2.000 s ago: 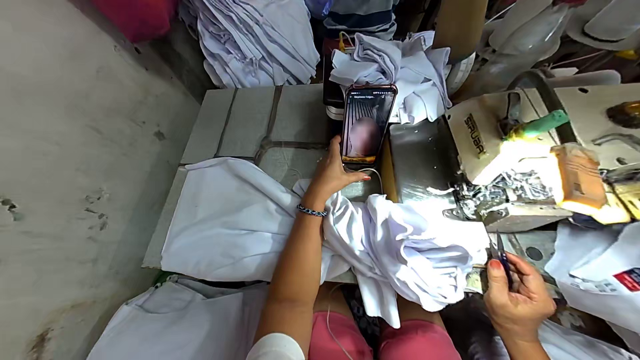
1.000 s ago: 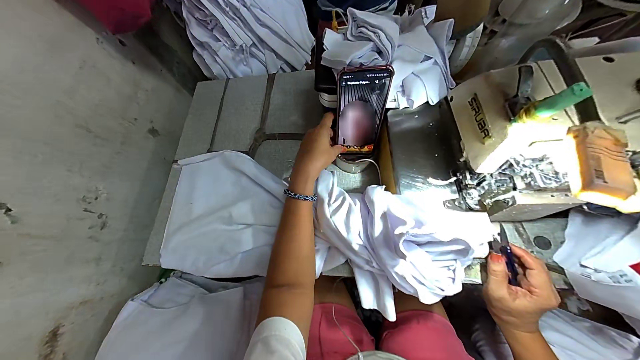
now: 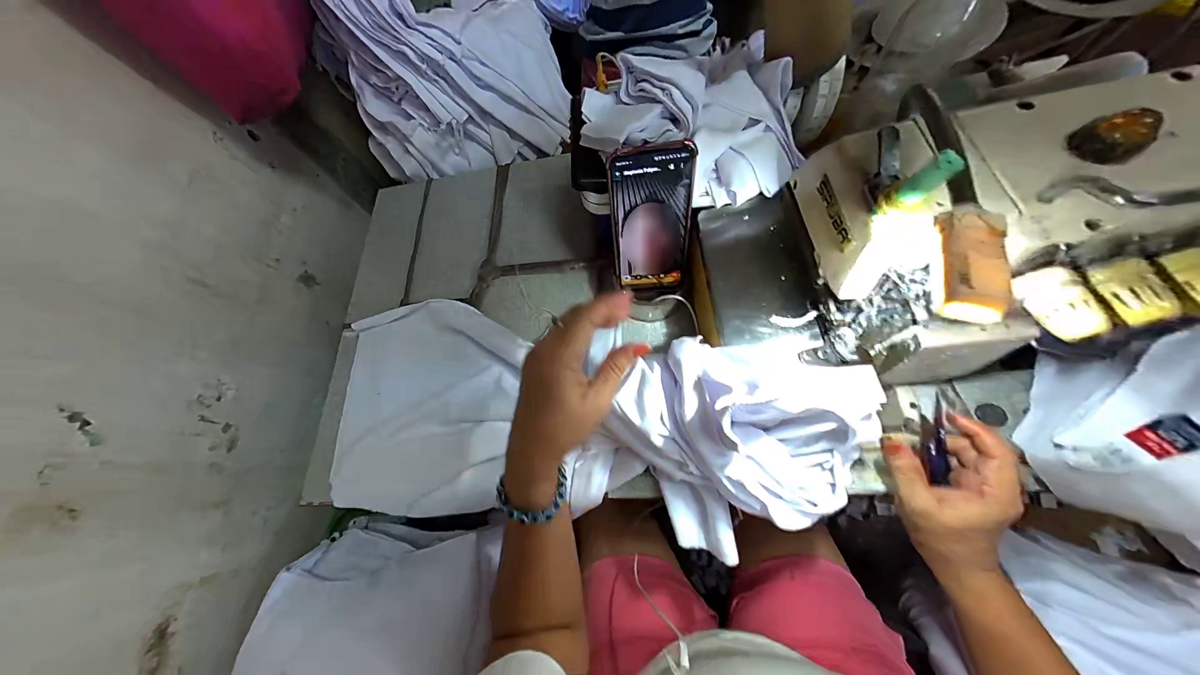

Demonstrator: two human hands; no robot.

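Observation:
My left hand [image 3: 572,384], with a beaded bracelet at the wrist, is raised over the white fabric [image 3: 759,422], fingers apart and nothing in it. Just beyond its fingertips a smartphone [image 3: 653,216] leans upright, its screen lit and a cable looping below. My right hand [image 3: 956,487] holds thread snips [image 3: 936,450] with a dark handle, to the right of the bunched fabric. That fabric lies at the front of the sewing machine [image 3: 844,216], whose lamp shines on the needle area. A flat part of the white cloth [image 3: 422,412] spreads to the left.
White cloth stacks [image 3: 459,84] stand behind the table [image 3: 459,225], and folded pieces [image 3: 731,112] lie behind the phone. More white cloth [image 3: 1125,441] is at the right and below the table's left edge. A bare wall [image 3: 169,356] bounds the left side.
My left hand has let go of the smartphone and come back toward me, over the fabric. My right hand still holds the snips near the same place.

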